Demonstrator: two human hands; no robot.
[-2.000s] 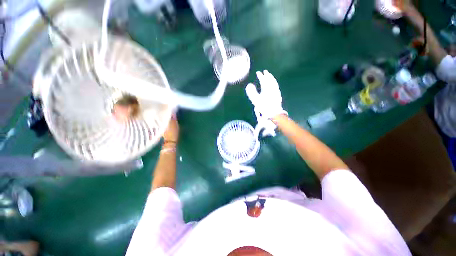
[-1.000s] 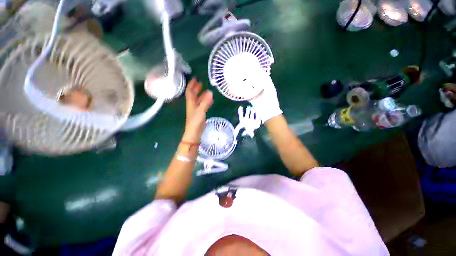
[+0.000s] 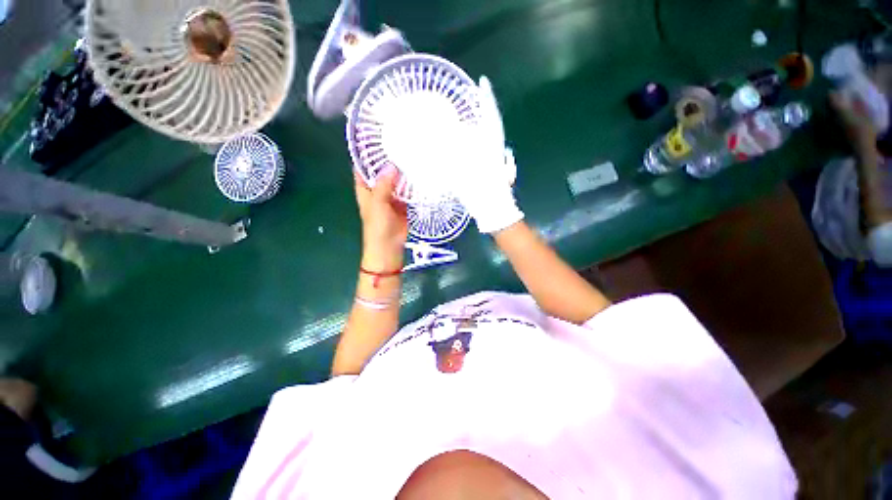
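Note:
A white clip fan is held up in front of me, its ribbed round grille facing up and its clip base pointing away. My bare left hand grips its lower left rim. My gloved right hand lies on the right part of the grille; glare hides its fingertips and the grille centre. A second grille lies on the green bench below, partly covered by the held fan, with a white clamp beside it.
A large workstation fan hangs at upper left above a small round grille. A metal bracket arm crosses the left. Bottles, a tape roll and a pale label are at right. An open carton stands below them.
The held fan has come closer to me and slightly left. My left hand, empty before, now grips its rim. The view has shifted, and the hanging fan sits higher.

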